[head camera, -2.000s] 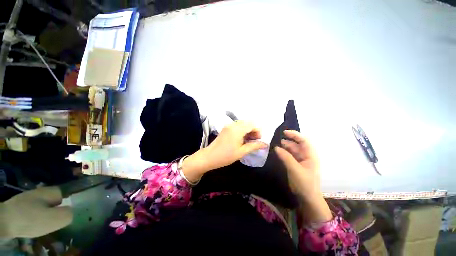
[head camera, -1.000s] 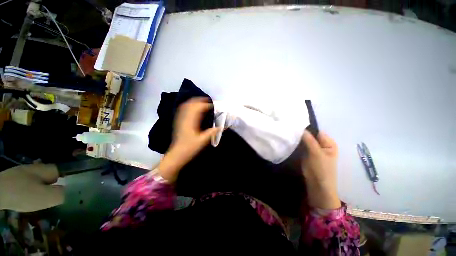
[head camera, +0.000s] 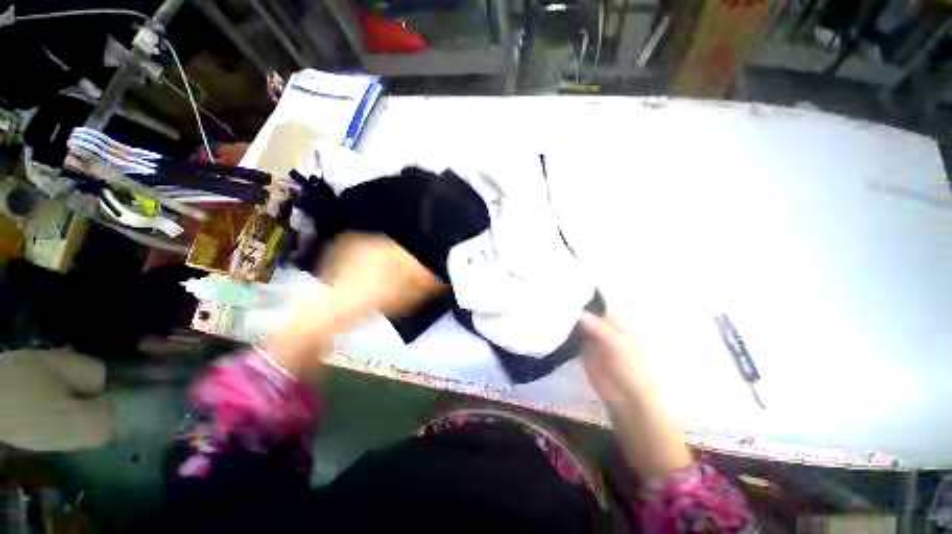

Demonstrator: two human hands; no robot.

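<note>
The black garment (head camera: 425,209) with its white lining (head camera: 522,276) lies on the white table, raised partly between my hands, lining side up at the right. My left hand (head camera: 371,276) is blurred and lies on the black cloth at the left; whether its fingers grip is unclear. My right hand (head camera: 613,344) pinches the right edge of the garment where black meets white. A thin black strip runs from the lining toward the back of the table.
Thread snips (head camera: 738,347) lie right of my right hand. Paperwork with a blue edge (head camera: 360,110) lies at the far left. A pale bottle (head camera: 235,294) is at the left edge. A tape measure (head camera: 772,448) runs along the near edge. A beige dress form (head camera: 52,396) stands left.
The garment has moved away from my body and spread, showing more white lining. My left hand has moved over the black cloth. My right hand keeps the right edge. The view has tilted up.
</note>
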